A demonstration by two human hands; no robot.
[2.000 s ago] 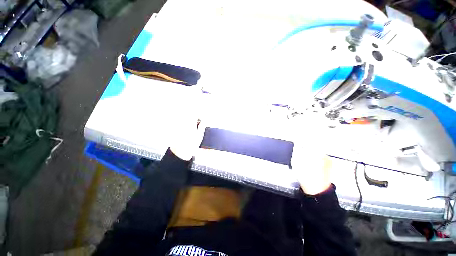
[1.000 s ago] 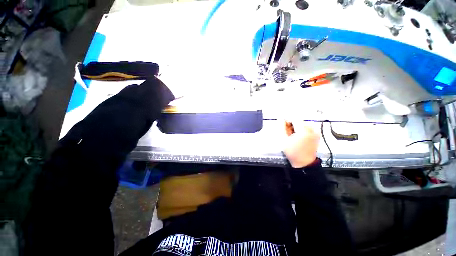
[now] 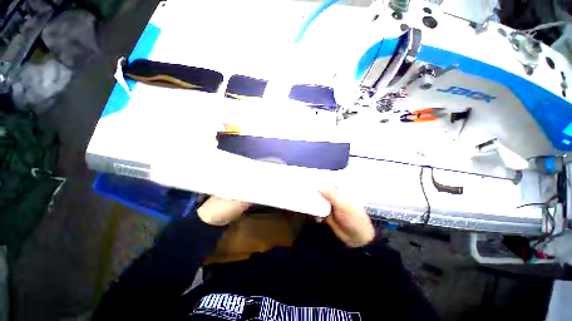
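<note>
A pale, washed-out flat piece (image 3: 282,197) lies across the table's front edge, between my hands. My left hand (image 3: 222,211) holds its lower edge at the left, fingertips partly hidden. My right hand (image 3: 348,219) grips its right end, thumb on top. Just behind it, a long dark piece (image 3: 301,152) lies flat on the table, with a bit of tan (image 3: 231,129) at its left end. A dark piece over tan (image 3: 175,75) and two shorter dark pieces (image 3: 246,86), (image 3: 312,96) lie in a row towards the presser foot (image 3: 344,113).
The sewing machine (image 3: 470,75) stands at the right. Orange-handled snips (image 3: 421,115) lie under its arm. A brown curved item (image 3: 446,187) and dark cord (image 3: 426,197) lie near the right front. A tan piece (image 3: 266,233) rests on the lap; a blue basket (image 3: 141,194) is below left.
My left hand has come back from the table's left to the front edge. My right hand has moved left and down. The pale piece now shows between them; the long dark piece lies free.
</note>
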